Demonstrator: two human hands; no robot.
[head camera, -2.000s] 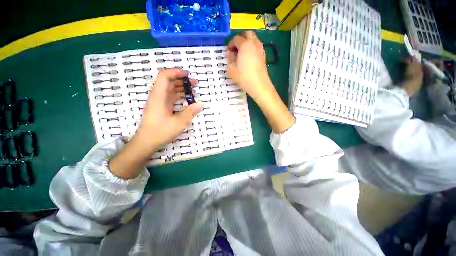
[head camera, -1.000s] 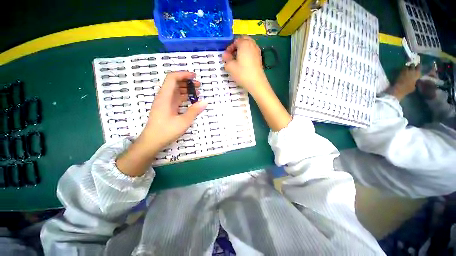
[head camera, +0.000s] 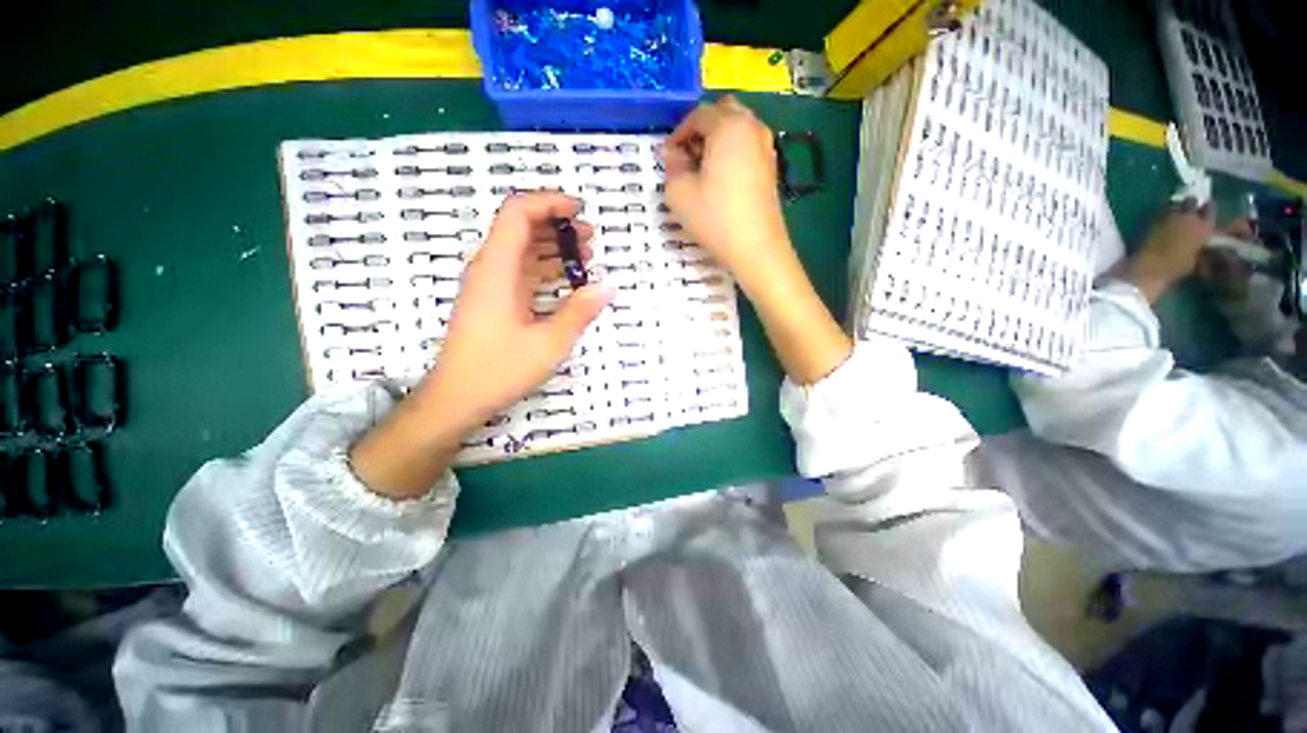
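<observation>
A white carrier board (head camera: 380, 308) with rows of thin dumbbell-like parts lies on the green mat below my hands. My left hand (head camera: 519, 294) holds a small black frame (head camera: 572, 252) on edge between thumb and fingers, over the board's middle. My right hand (head camera: 721, 175) is at the board's upper right corner, with thumb and fingertips close together. Its fingertips are small and blurred, so I cannot tell whether a part is pinched there. The two hands are apart.
Black frames (head camera: 95, 295) stand in rows at the left. One single frame (head camera: 814, 163) lies right of my right hand. A blue bin (head camera: 595, 109) with clear bits is beyond the board. A thick stack of boards (head camera: 989, 186) is at right. Another person's hand (head camera: 1178, 236) is at far right.
The whole view has shifted slightly, moving the bench things right in the picture. My left hand keeps its hold on the black frame, and my right hand stays at the board's upper right corner.
</observation>
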